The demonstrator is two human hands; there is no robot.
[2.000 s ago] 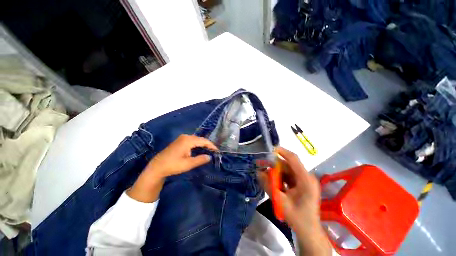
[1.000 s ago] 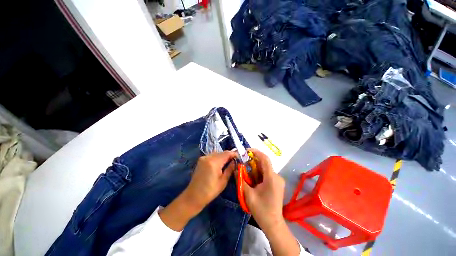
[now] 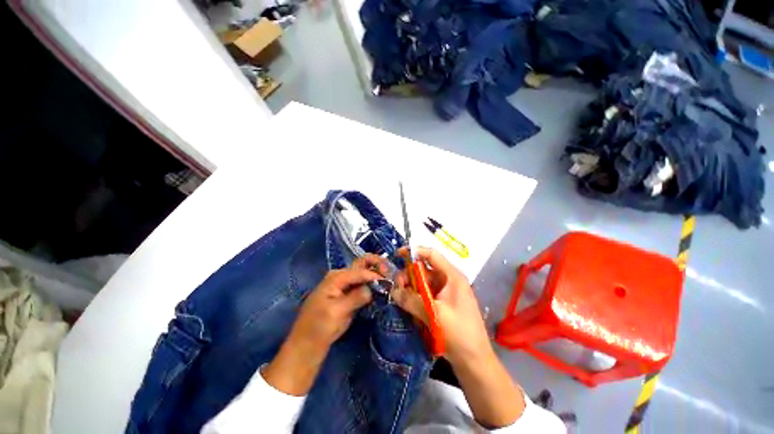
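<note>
The dark blue jeans [image 3: 246, 288] lie over the near part of the white table, with the waist opening facing up and pale lining inside. My left hand [image 3: 344, 297] pinches the waistband edge [image 3: 363, 253] with thumb and fingertips. My right hand [image 3: 450, 305] holds the orange-red scissors [image 3: 427, 307], silver blades pointing away from me above the table, while its fingertips touch the waistband beside my left fingertips. What lies between the fingertips is too small to tell. The yellow thread snips [image 3: 446, 238] lie on the table beyond my right hand.
The white table [image 3: 280, 161] ends in a corner at the right. A red stool [image 3: 615, 292] stands right of it. Heaps of dark denim [image 3: 670, 136] lie on the floor beyond. Beige cloth [image 3: 25, 356] is at the left, a cardboard box [image 3: 256, 41] at the top.
The scissors turned from lying across the waistband to pointing forward beside it. Both hands stay close together at the waistband. The view has shifted, with the whole stool now showing.
</note>
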